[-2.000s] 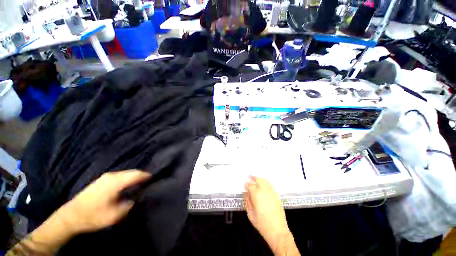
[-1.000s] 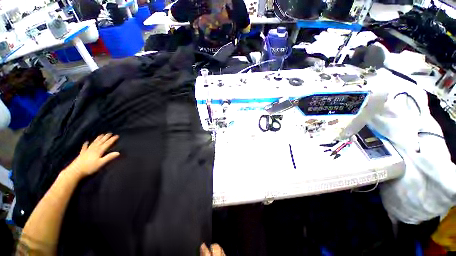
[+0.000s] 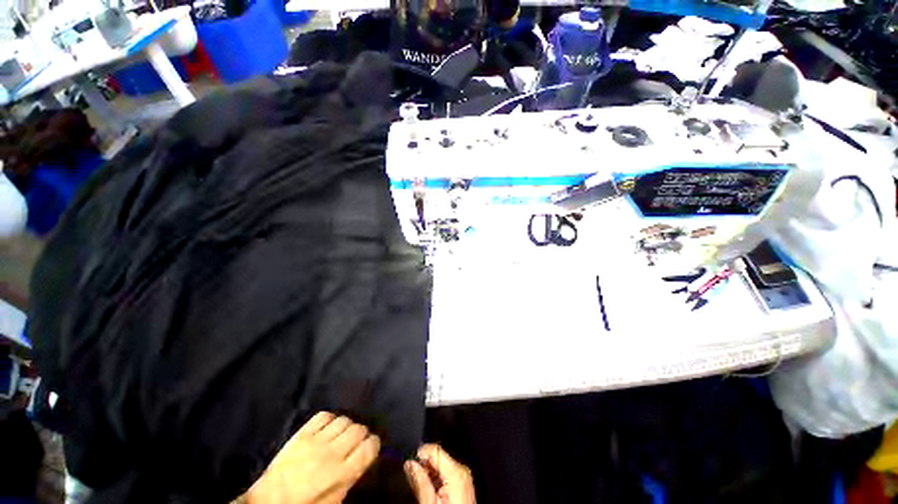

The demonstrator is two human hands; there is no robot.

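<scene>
The large black garment [image 3: 266,246] lies in a heap left of the white sewing machine [image 3: 512,162] and over the table's front edge. Its straight right edge runs down from the needle area [image 3: 428,246]. My left hand [image 3: 320,458] is closed on the garment at the bottom of the view. My right hand [image 3: 440,477] pinches the garment's edge just right of it, partly cut off by the frame's bottom edge.
Black-handled scissors [image 3: 553,229], a dark thin stick [image 3: 603,302], red and black small tools [image 3: 709,285] and a dark box [image 3: 768,268] lie on the white table [image 3: 512,354]. Pale cloth [image 3: 837,364] hangs at the right. A purple bottle [image 3: 578,54] stands behind the machine.
My left hand has moved from flat on the garment down and right, and closed on it. My right hand has come further into view at the garment's edge. The view has shifted.
</scene>
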